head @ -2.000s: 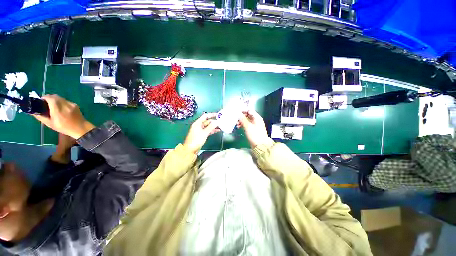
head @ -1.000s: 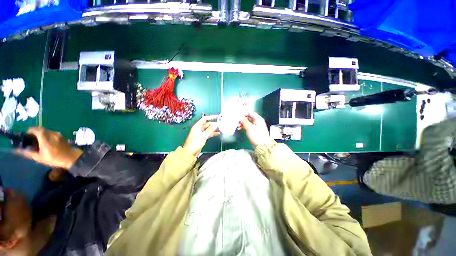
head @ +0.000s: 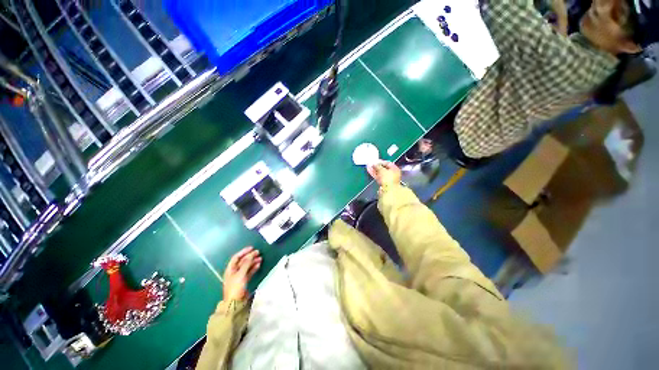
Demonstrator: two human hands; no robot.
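Note:
My right hand (head: pixel 385 173) is stretched out to the right near the bench's front edge, with its fingers on a round white cover (head: pixel 365 154). The cover is over the green bench top; I cannot tell if it rests on it. My left hand (head: pixel 243 269) is over the bench left of my body, fingers slightly apart, with nothing seen in it. A harness bundle (head: pixel 124 300) with red wires and white and dark plugs lies on the bench at the far left.
Two screw feeders (head: pixel 261 196) (head: pixel 279 115) stand mid-bench, another (head: pixel 45 331) at far left. A black screwdriver (head: pixel 328 97) hangs beyond them. A blue bin (head: pixel 246 29) is behind. A person in a checked sleeve (head: pixel 531 72) is at right, by a white mat (head: pixel 462 36) and cardboard box (head: pixel 536 169).
The view has turned right. My hands have parted from the bright white piece between them; my right hand has reached out to the right and is at the round white cover.

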